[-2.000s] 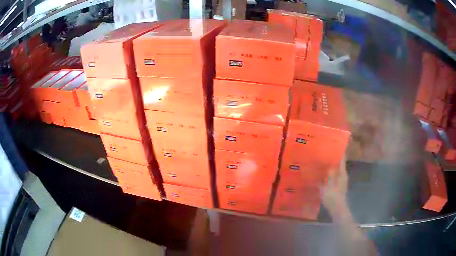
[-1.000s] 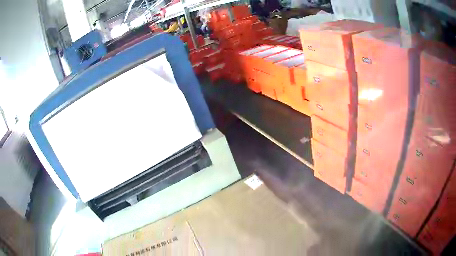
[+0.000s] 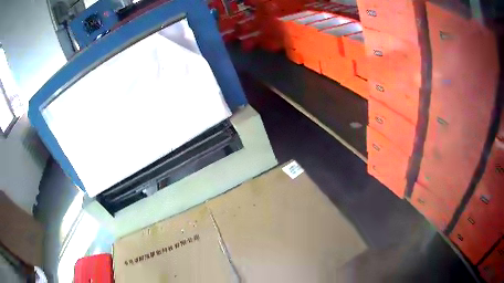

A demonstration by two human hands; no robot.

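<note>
The flattened brown cardboard sheet (image 3: 276, 215) lies nearest in front of me, with a centre crease, dark print and a white sticker at its far corner. No box lies on its visible part. Beyond it is the machine outlet (image 3: 171, 177), a dark slot with bars in a pale housing. A white cover (image 3: 138, 105) hangs over it inside a blue frame (image 3: 215, 61). My left hand is not in view. A brownish blur lies at the lower right by the cardboard's edge; I cannot tell whether it is my right hand.
Tall stacks of orange boxes (image 3: 392, 94) stand at the right on a dark bench with a metal edge (image 3: 320, 126). Open orange boxes (image 3: 326, 47) with pale interiors stand farther back. A red stool (image 3: 94, 269) is at the lower left.
My view has swung left from the box stacks to the machine, then tilted further down. The hand seen at the stacks earlier is no longer clearly visible. The cardboard now shows more fully.
</note>
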